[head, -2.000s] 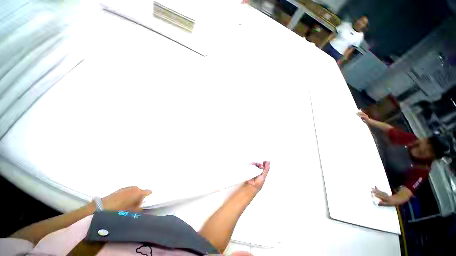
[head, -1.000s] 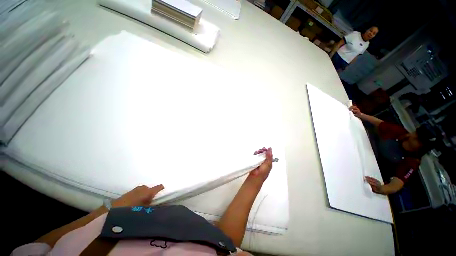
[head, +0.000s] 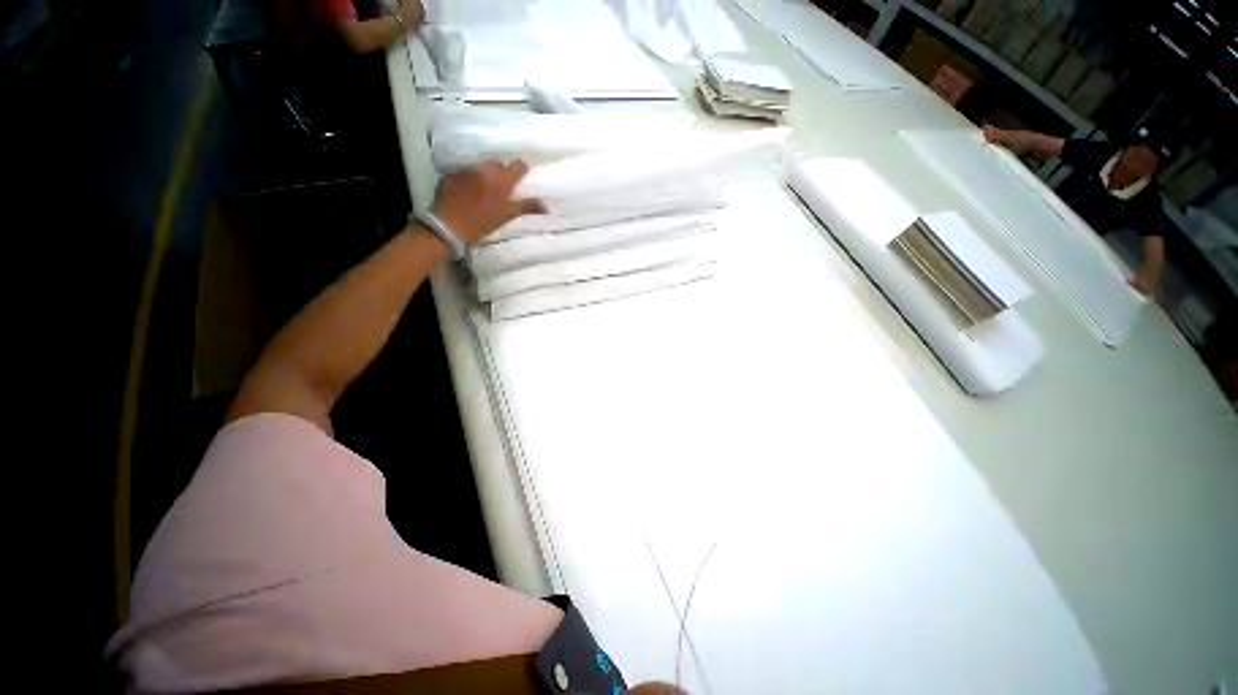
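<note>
My left hand (head: 482, 201) lies over the near ends of the folded white bundles (head: 611, 245), its thumb and fingers a little apart. Whether it grips a bundle cannot be told. The bundles lie overlapping in a row, left end towards the table edge. Beside them a wide white sheet stack (head: 706, 407) spreads towards me, overexposed, with layered edges along its left side. Two thin dark curved lines cross on it near the bottom. My right hand is not in view.
A white padded pack (head: 849, 224) lies right of the stack under a card block (head: 950, 272). Another card stack (head: 743, 88) is beyond the bundles. An open brown carton (head: 238, 292) stands left of the table. People's arms reach over the far right and top left edges.
The view has swung left. My left hand has left the sheet edge and moved out to the bundles. My right hand, earlier at a lifted sheet edge, has gone out of view.
</note>
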